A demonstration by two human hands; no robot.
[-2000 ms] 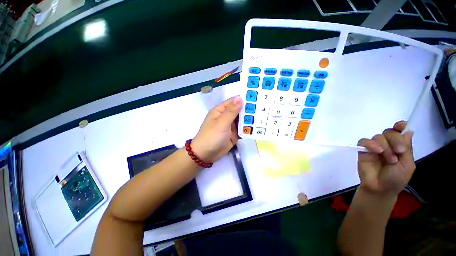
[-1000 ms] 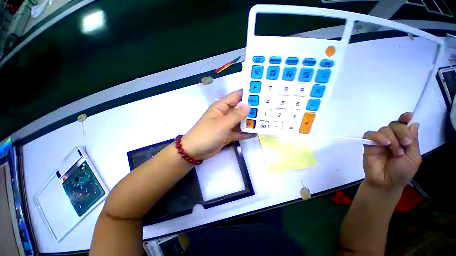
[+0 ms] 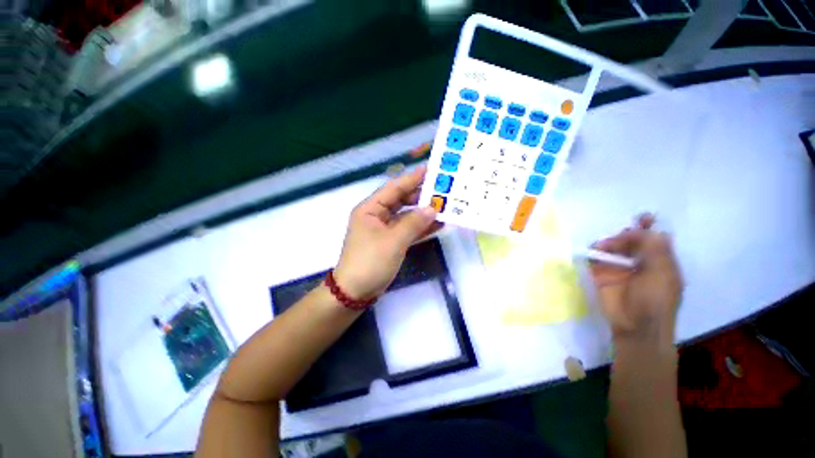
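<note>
A white calculator frame [image 3: 500, 161] with blue, white and orange keys is held up, tilted, its key side facing me. My left hand [image 3: 380, 234] grips its lower left edge. My right hand [image 3: 636, 273] is blurred, fingers curled around a short white bar at the frame's lower right. The open window side of the frame is hard to make out against the white bench. The black fixture [image 3: 335, 371] lies below my left forearm, with a white rectangle showing in it. A pale-yellow sheet [image 3: 536, 291] lies beside the fixture.
A half-assembled unit with a green board [image 3: 194, 344] lies on the white bench [image 3: 250, 233] at the left. A dark green conveyor belt [image 3: 313, 98] runs behind. Stacked sheets [image 3: 40, 385] stand far left. Something red [image 3: 737, 371] is below the bench edge at right.
The frame has tilted clockwise, and its right part has come nearer the left. My right hand has moved left. The view has shifted, so bench items appear farther right.
</note>
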